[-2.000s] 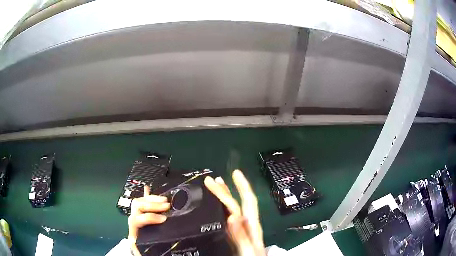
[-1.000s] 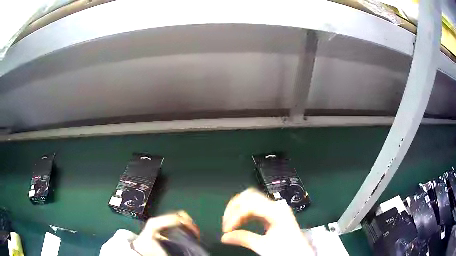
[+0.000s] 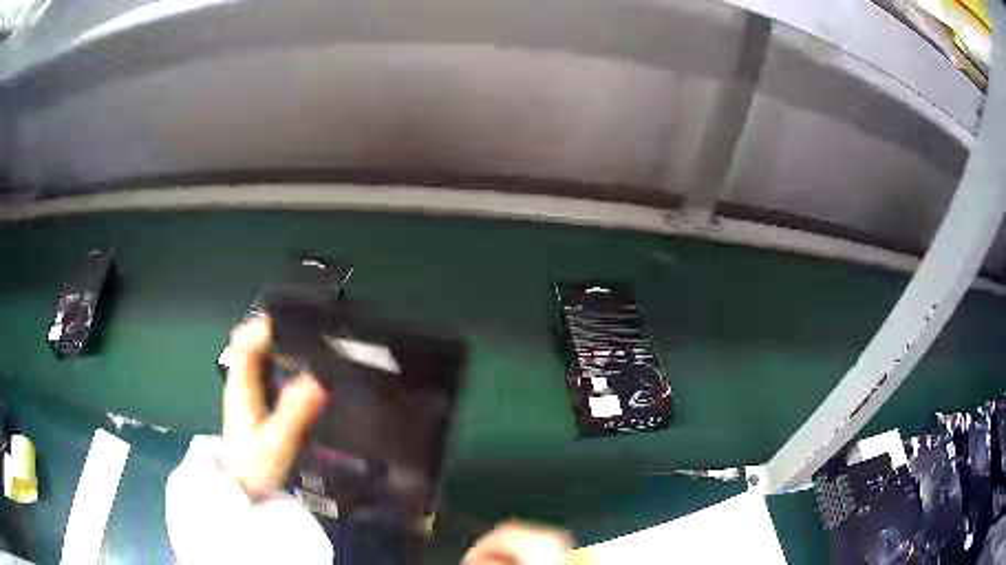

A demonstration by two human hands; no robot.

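My left hand [image 3: 259, 425] holds a black retail box [image 3: 381, 414] by its left side, at the centre-left over the near part of the belt. The box is blurred; a white slot-like mark shows near its top and a small barcode label low on its face. My right hand [image 3: 518, 545] is at the bottom edge, mostly cut off and blurred, right of the box and apart from it; whether it holds anything cannot be told.
Boxes lie spaced on the green belt [image 3: 502, 254]: one right of centre [image 3: 612, 359], one far left [image 3: 83, 304], one partly behind my left hand [image 3: 314, 276]. A white sheet [image 3: 695, 535], slanting post [image 3: 905, 298] and piled cartons [image 3: 877, 502] are at right, a white strip [image 3: 94, 502] at left.
The earlier box with the round picture is gone from between my hands. My left hand has risen with a box now plainly in view. My right hand has dropped to the bottom edge. The view has shifted.
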